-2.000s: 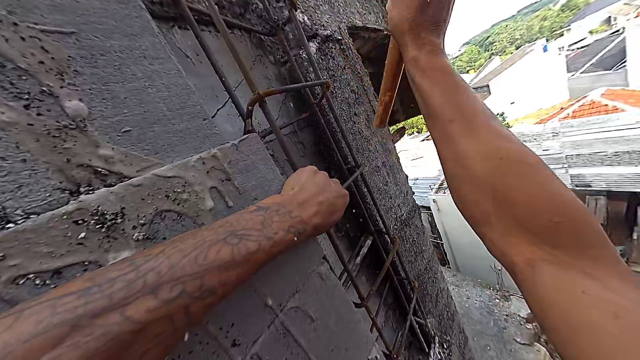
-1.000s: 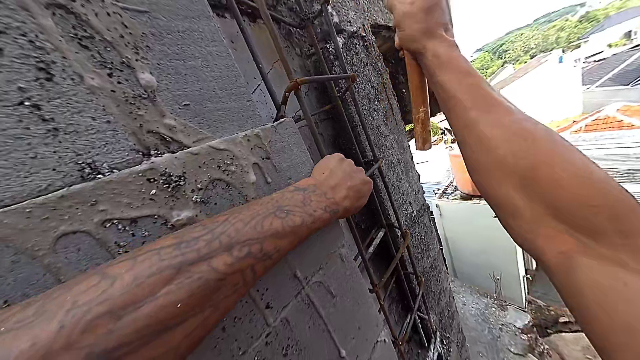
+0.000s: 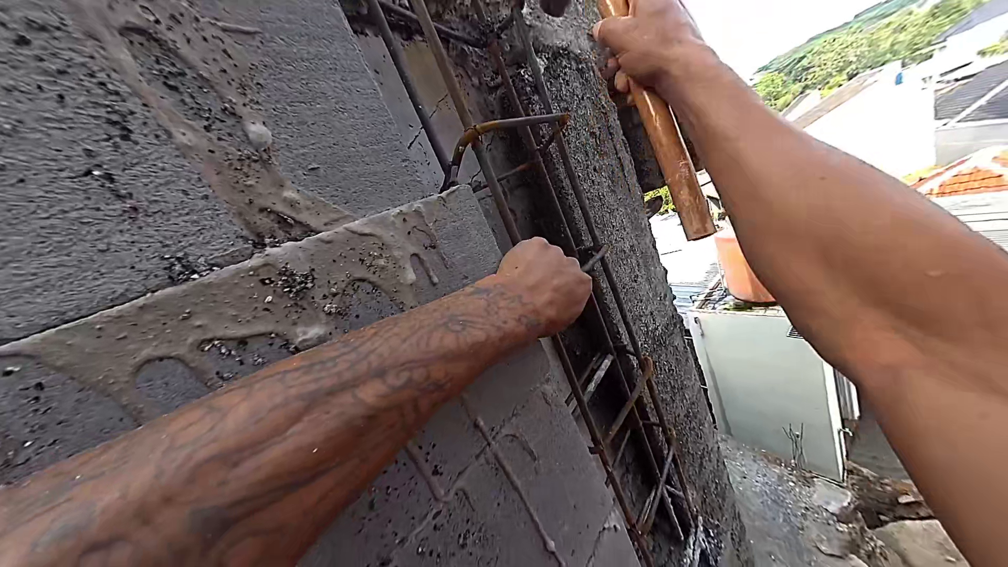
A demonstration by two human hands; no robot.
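My left hand (image 3: 547,285) is closed around a bar of the steel rebar cage (image 3: 622,394), beside the edge of a grey block wall (image 3: 315,142). A bent rusty stirrup (image 3: 516,124) juts out of the cage above that hand. At the top right, my right hand (image 3: 650,39) grips a wooden handle (image 3: 673,161) whose lower end hangs free; its upper end is largely out of view, with a dark piece at the top edge beside it. The rough concrete column face (image 3: 630,236) runs behind and right of the cage.
Dried mortar drips (image 3: 378,256) mark the blocks. Far below on the right are a pale green wall (image 3: 768,386), an orange container (image 3: 742,268), rubble (image 3: 913,535) on the ground and a tiled roof (image 3: 969,173). Trees and houses stand beyond.
The right hand and wooden handle have shifted a little within the view, and the handle stays held. The left hand keeps its place on the rebar cage. The view has turned slightly.
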